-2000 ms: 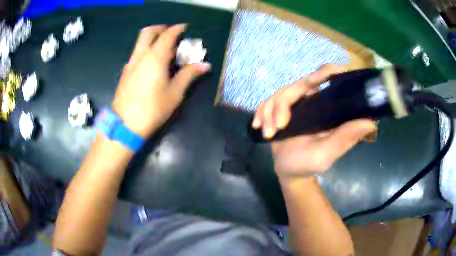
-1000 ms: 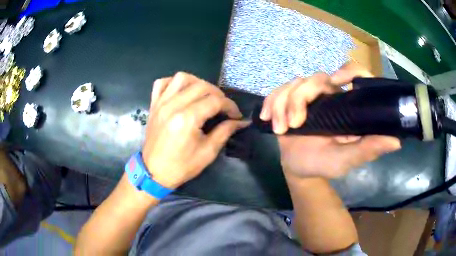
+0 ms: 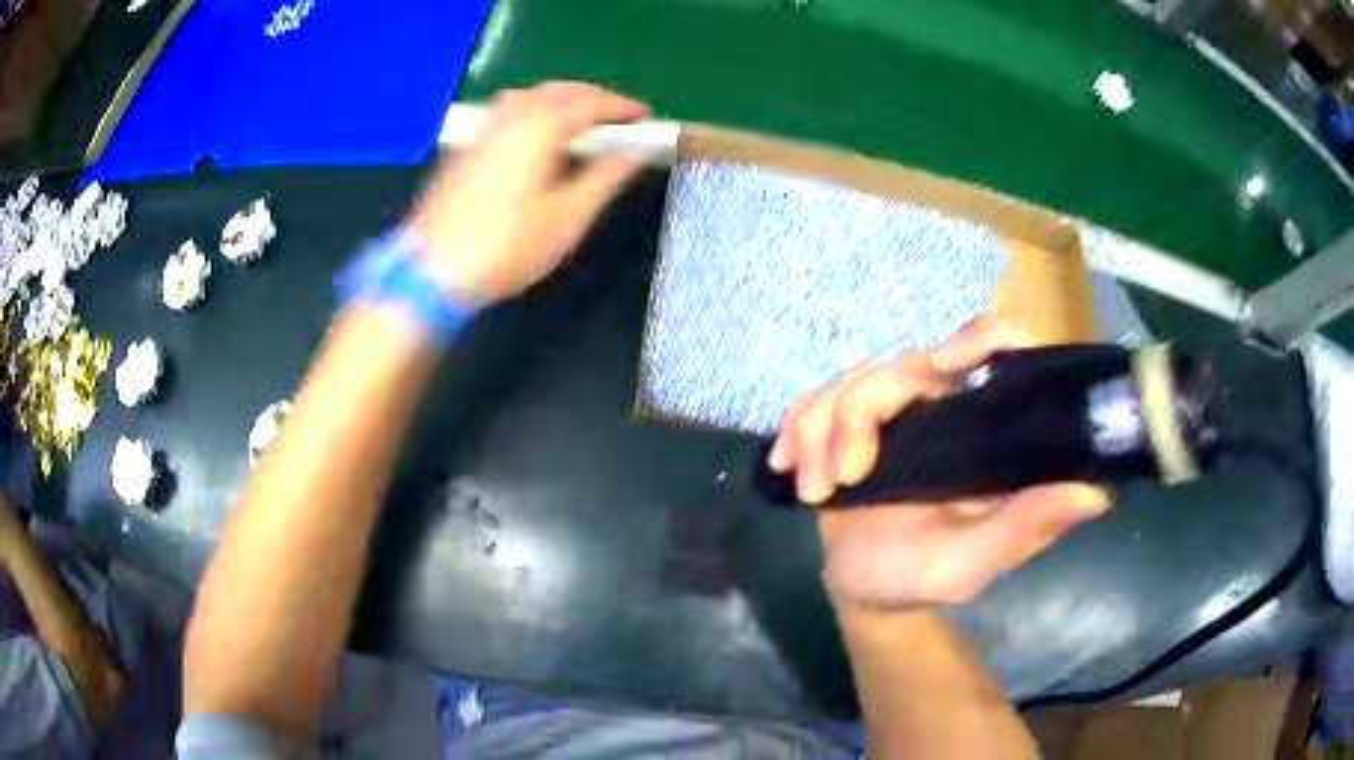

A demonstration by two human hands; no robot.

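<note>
My right hand [image 3: 906, 505] is closed around the black electric screwdriver [image 3: 995, 431], its narrow front pointing left and its pale ring at the right. My left hand [image 3: 520, 193], slightly blurred, reaches to the pale rail at the bench's far edge. Its thumb and fingers are apart and I see nothing in them. Several white housings [image 3: 184, 276] lie spaced out on the dark bench at the left; one is partly hidden by my left forearm. A cardboard tray [image 3: 1062, 290] full of tiny silvery screws [image 3: 817, 282] stands between and beyond my hands.
A white housing [image 3: 1111, 91] lies on the bright green strip [image 3: 921, 74]. A blue sheet [image 3: 297, 89] is at the upper left. White [image 3: 52, 245] and gold piles [image 3: 60, 394] lie far left, near another person's arm. Dark specks dot the bench. A black cord [image 3: 1188, 661] curves at the right.
My left hand has moved from the screwdriver tip up to the far rail, and its fingers have parted. The view has shifted, showing more of the green strip and blue sheet. The screwdriver stays in my right hand.
</note>
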